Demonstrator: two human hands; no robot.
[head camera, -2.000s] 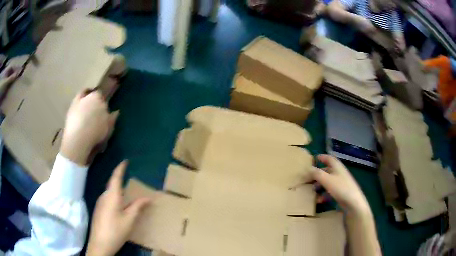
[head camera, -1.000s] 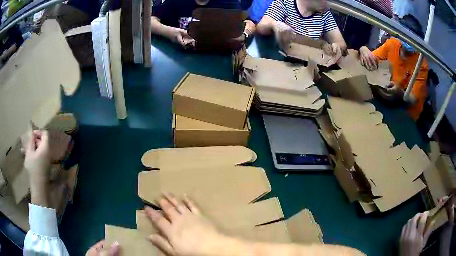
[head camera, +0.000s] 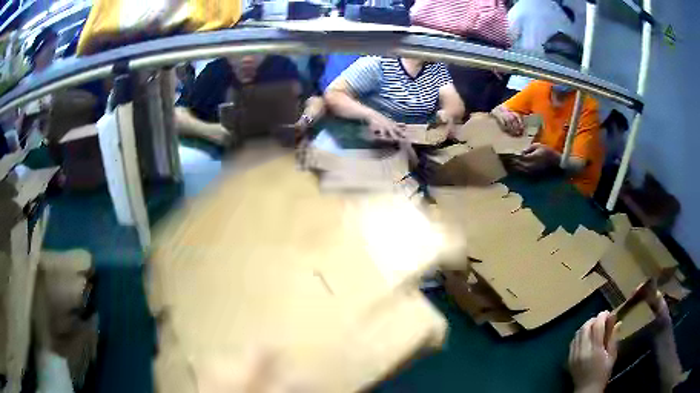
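Observation:
A large brown box blank is raised close in front of me, strongly blurred. It is tilted, with a bright glare on its right part and a short dark slot near its middle. A blurred skin-toned patch at the bottom edge seems to be my left hand, over the lower part of the blank; its fingers cannot be made out. My right hand is not visible. The blank hides the table area behind it.
Opened blanks lie to the right on the dark green table. A neighbour's hands hold card at lower right. People in striped and orange tops handle card across the table. Pale posts stand at left; a rail crosses above.
The blank has come up off the table towards the camera and now covers the closed boxes and scale. My right hand has left the view. The view has tilted upward.

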